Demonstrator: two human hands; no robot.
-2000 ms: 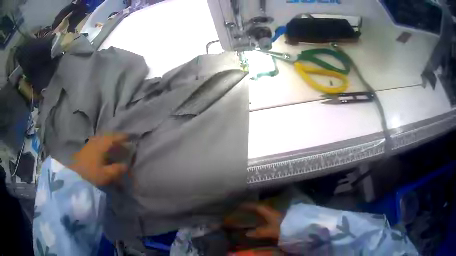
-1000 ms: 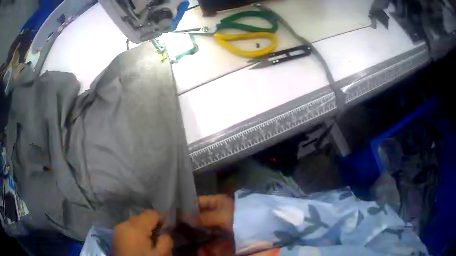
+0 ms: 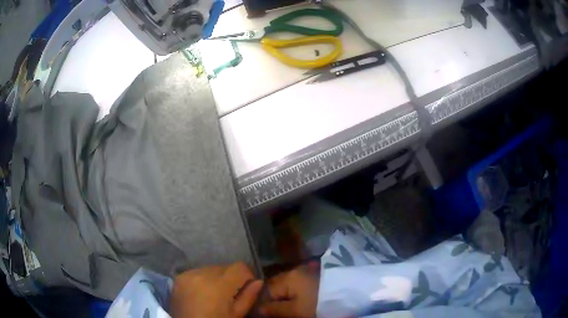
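Note:
A grey garment panel [image 3: 149, 168] lies over the left of the white sewing table and hangs over its front edge. Its top corner reaches under the sewing machine head [image 3: 171, 25], beside the green-edged guide [image 3: 227, 61]. My left hand [image 3: 218, 289] and my right hand [image 3: 289, 293] are close together at the bottom of the picture, at the panel's lower right edge. Both hands have curled fingers pinching the panel's edge; the fingertips are partly hidden and the hands are cut off by the picture's edge.
Shears with green and yellow handles [image 3: 305, 52] and dark thread snips [image 3: 349, 67] lie right of the needle area. A narrow grey strip [image 3: 398, 74] crosses the table and hangs over the ruler edge [image 3: 336, 163]. A blue bin [image 3: 461, 199] with grey pieces stands lower right.
The view has shifted right and down. Both hands have come together at the panel's lower edge, my left hand from on top of the cloth. The panel's right side now lies flatter.

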